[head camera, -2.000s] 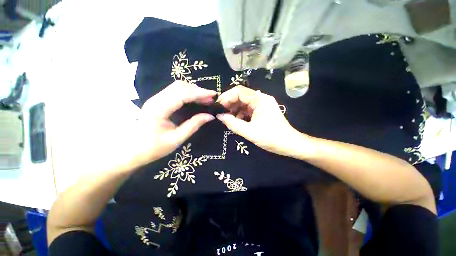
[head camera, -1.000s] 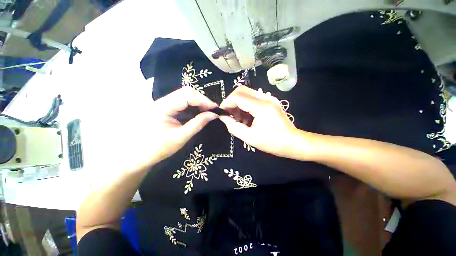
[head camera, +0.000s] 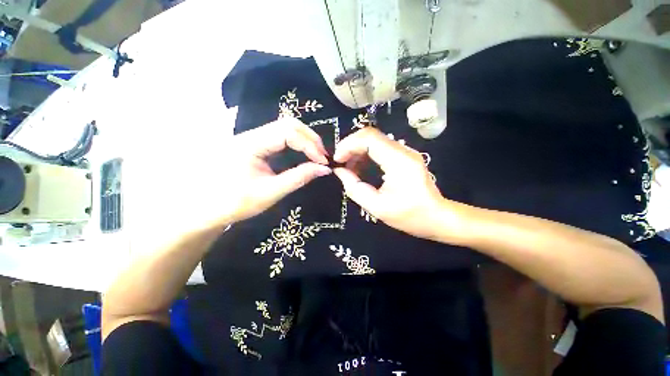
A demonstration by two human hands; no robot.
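A black garment panel with gold flowers, leaves and zigzag lines lies across the white table under the sewing machine head. My left hand and my right hand meet just in front of the machine head, over the gold zigzag line. Thumb and fingertips of both hands pinch a small dark bit of the black fabric between them. The pinched piece is tiny and hard to tell from the cloth below. The needle area is partly hidden under the head.
The white table curves round on the left, with another machine's beige part at the left edge. A blue crate shows at lower left. More gold-embroidered black cloth hangs near my lap.
The view has shifted, bringing more of the left-hand machine part into the frame. Both hands stay together at the fabric, with the pinching fingertips slightly changed.
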